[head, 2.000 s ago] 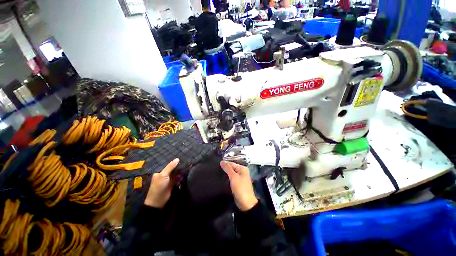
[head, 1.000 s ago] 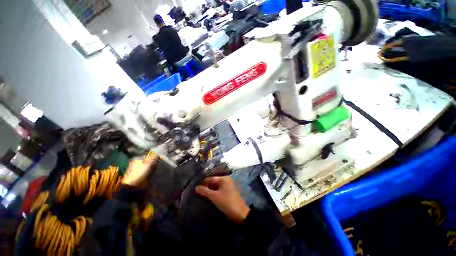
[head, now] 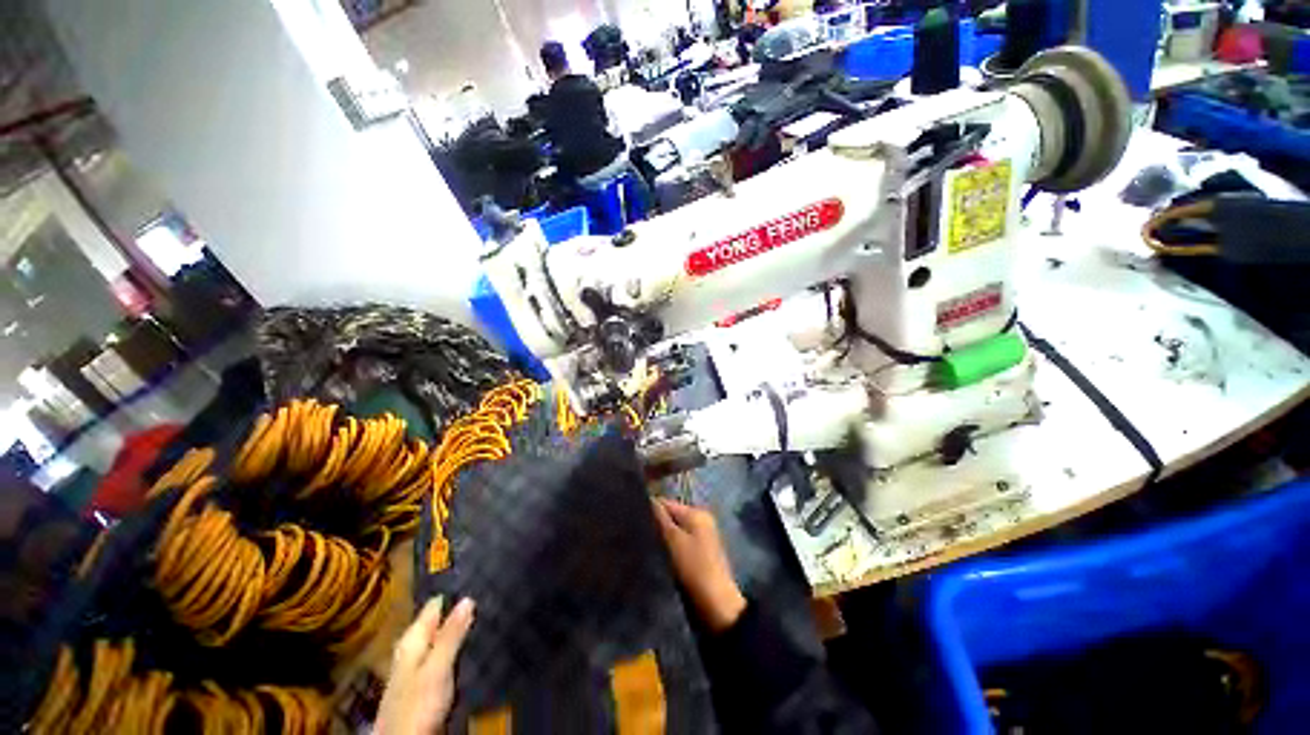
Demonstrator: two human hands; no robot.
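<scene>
A dark checked bag panel (head: pixel 553 560) hangs in front of me, just left of the sewing machine's cylinder arm (head: pixel 747 428). Two orange handle tabs (head: pixel 638 696) show at its lower edge. My left hand (head: pixel 427 668) is at the panel's lower left edge, thumb and fingers closed on it. My right hand (head: pixel 700 560) is at the panel's right side below the cylinder arm, its fingertips partly hidden behind the panel. The panel's upper edge reaches near the needle area (head: pixel 621 352); whether it lies under the presser foot cannot be told.
Bundles with orange loops (head: pixel 216 574) are piled at left, with camouflage-like fabric (head: pixel 377 352) behind. The white machine (head: pixel 776 230) stands on a worn table (head: pixel 1207 338). A blue crate (head: pixel 1121 574) is at lower right. A person (head: pixel 578 129) is in the background.
The panel has been turned and raised, so its checked face and orange tabs now show. My left hand has moved down from beside the machine head. The view has shifted.
</scene>
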